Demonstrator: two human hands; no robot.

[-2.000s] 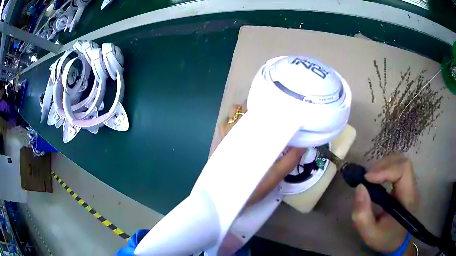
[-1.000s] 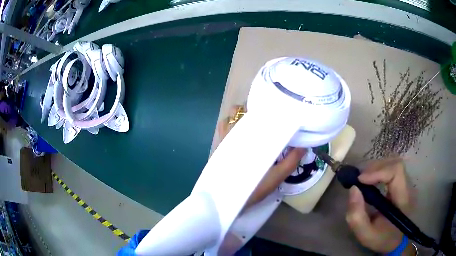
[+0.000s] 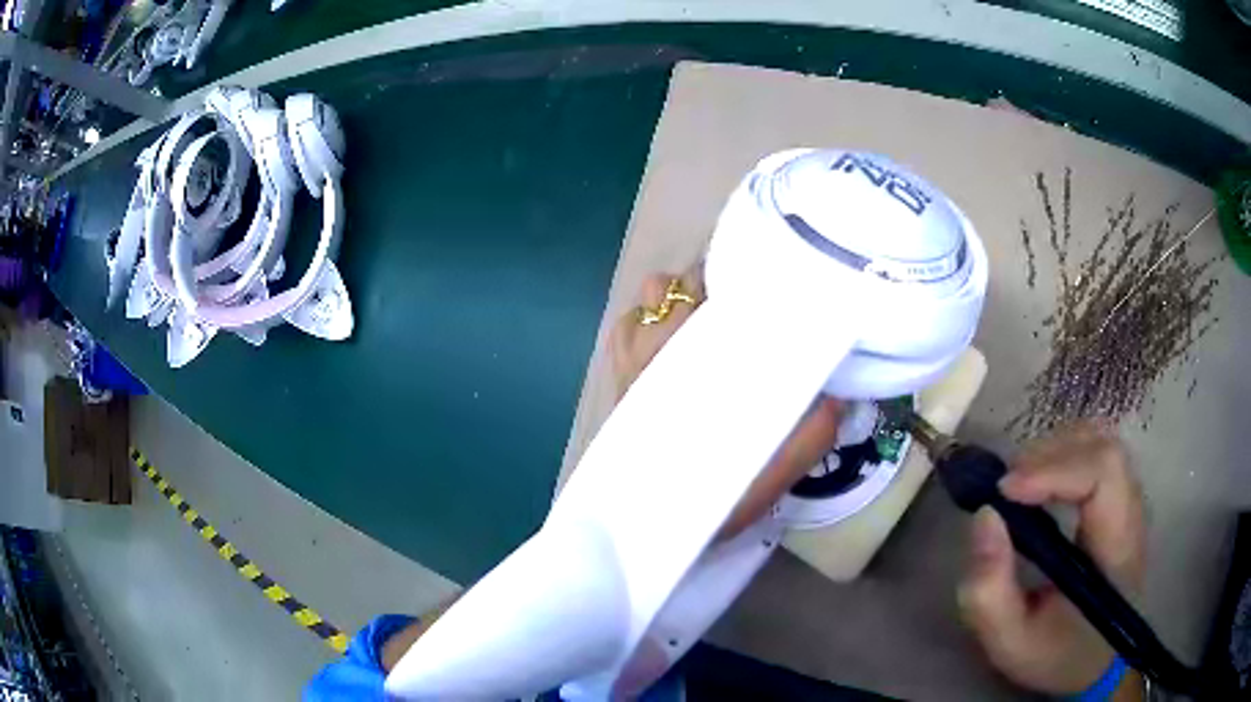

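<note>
A white headphone (image 3: 645, 439) lies across the middle, its closed ear cup (image 3: 858, 261) up and a pointed piece toward me. Its open ear cup (image 3: 844, 501) sits in a cream jig (image 3: 892, 521), with a green circuit board (image 3: 892, 428) and dark wires inside. My right hand (image 3: 1056, 549) holds a black soldering iron (image 3: 1036, 542) like a pen, its tip at the board. My left hand (image 3: 659, 322) is mostly hidden behind the headphone; a ringed finger shows at left and a finger reaches the open cup. What its fingertips hold is hidden.
Nested white and pale pink headphones (image 3: 233, 309) lie at left on the green bench (image 3: 467, 274). A heap of thin brownish strands (image 3: 1118, 336) lies on the beige mat (image 3: 823, 110) at right, by a green spool (image 3: 1235, 220). A pale rail (image 3: 549, 34) runs behind.
The view has shifted slightly, and the headphone appears a little further right. The iron's tip has moved slightly over the board, and more of my left hand shows beside the band.
</note>
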